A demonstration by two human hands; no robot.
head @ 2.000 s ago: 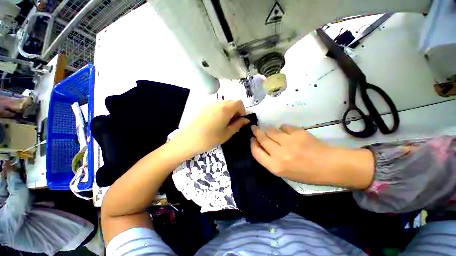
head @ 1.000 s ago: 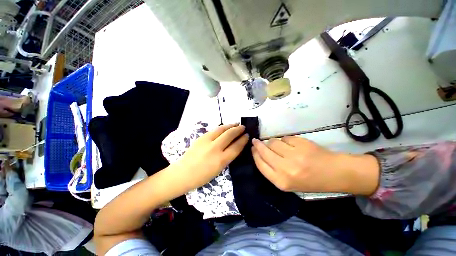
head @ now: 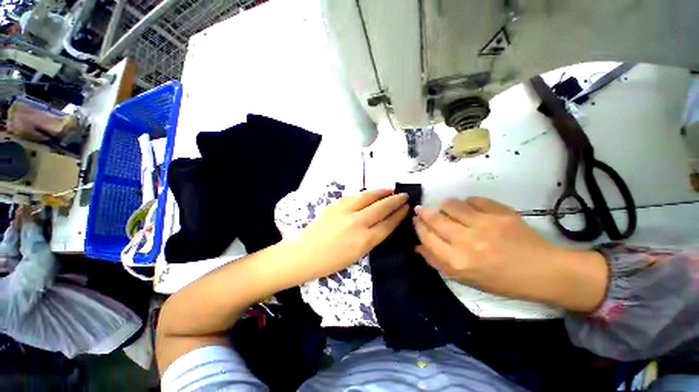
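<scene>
A black garment piece [head: 402,287] runs from just in front of the needle area down over the table's front edge. Its narrow top end lies flat below the sewing machine head [head: 460,46]. My left hand [head: 356,230] grips its left edge near the top, fingertips on the cloth. My right hand [head: 479,241] pinches its right edge opposite. A white patterned panel [head: 341,295] lies beside the black cloth, partly under my left hand and forearm. More black cloth [head: 237,180] lies spread on the table at the left.
Black-handled shears [head: 586,172] lie right of the needle. A blue plastic basket [head: 126,180] with a tape roll [head: 140,220] stands at the table's left end. Another person's sleeve [head: 54,295] shows at far left. A dark cloth heap [head: 280,341] hangs low in front.
The black cloth's top end, earlier bunched between my fingers, now lies flat and shows as a square end. The whole view has shifted, so the table sits further right in the picture.
</scene>
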